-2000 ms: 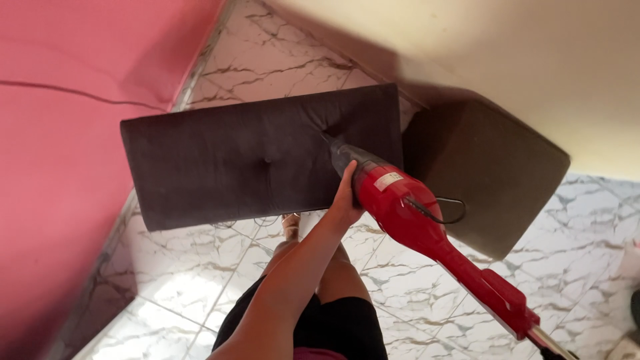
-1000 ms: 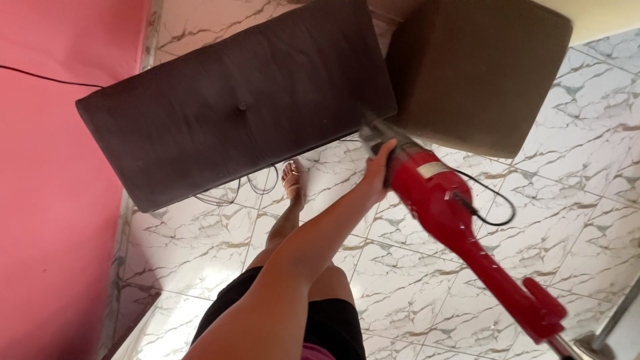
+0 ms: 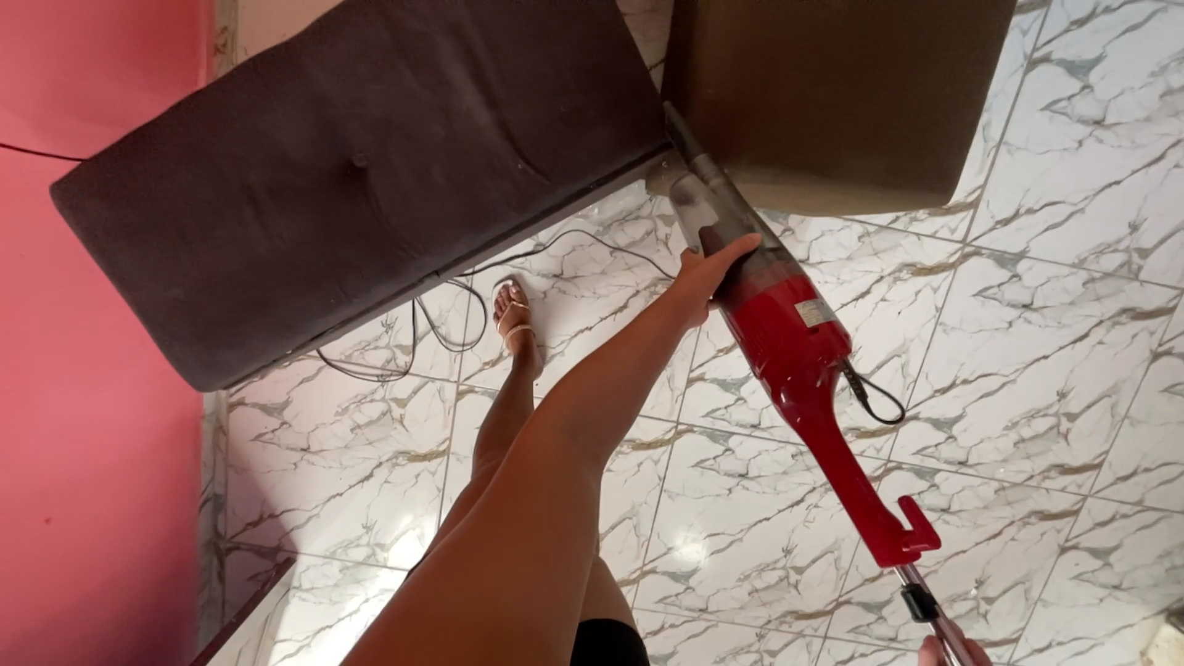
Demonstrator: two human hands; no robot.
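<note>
A red stick vacuum cleaner (image 3: 786, 342) with a clear dust cup and a narrow dark nozzle lies diagonally across the right half of the view. My left hand (image 3: 717, 273) grips it around the dust cup. At the bottom edge, partly cut off, my right hand (image 3: 953, 647) is closed on its metal handle tube. The nozzle tip is at the gap between the right corner of a dark tufted upholstered bench (image 3: 370, 185) and a brown upholstered stool (image 3: 832, 102). Whether it touches either one I cannot tell.
A black power cord (image 3: 462, 319) lies looped on the marble-patterned tile floor (image 3: 1036, 370) below the bench, beside my sandalled foot (image 3: 511, 314). A pink wall (image 3: 102, 370) borders the left side. Another thin cable (image 3: 42, 151) runs along that wall.
The nozzle was over the bench's cushion two seconds ago; it has moved off the seat to the bench's right corner. Both hands' work area appears larger as the view has shifted.
</note>
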